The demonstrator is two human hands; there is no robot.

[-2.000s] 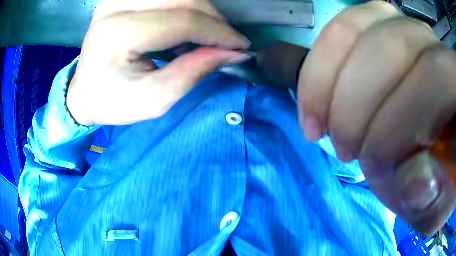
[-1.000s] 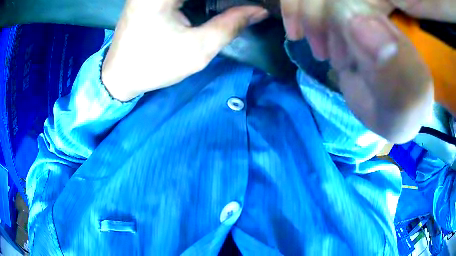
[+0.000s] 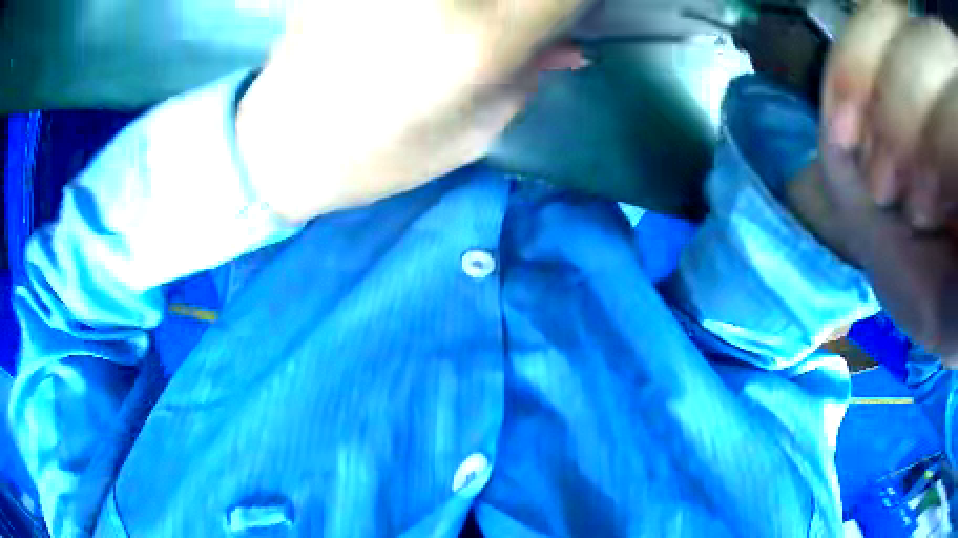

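My left hand (image 3: pixel 399 105) is blurred and overexposed at the top, its upper part cut off by the picture's edge. Its fingertips are at the near end of a pale grey bar, maybe a housing (image 3: pixel 646 23); whether they grip it cannot be told. My right hand (image 3: pixel 893 137) is at the upper right, partly cut off, its fingers curled round a dark tool that looks like the electric screwdriver (image 3: pixel 783 53). The tool's dark front shows left of the fingers; its orange body is hidden. No screws can be made out.
The green bench mat (image 3: pixel 609 126) shows between my hands, and its edge lies close to my blue striped coat (image 3: pixel 347 357). A dark blue crate or carton (image 3: pixel 79 147) is below the bench at left. Blue items and clutter (image 3: pixel 914 499) are at the lower right.
My right hand has moved right, away from my left hand, and the orange body no longer shows. My left hand reaches farther right, and more of the mat's near part shows.
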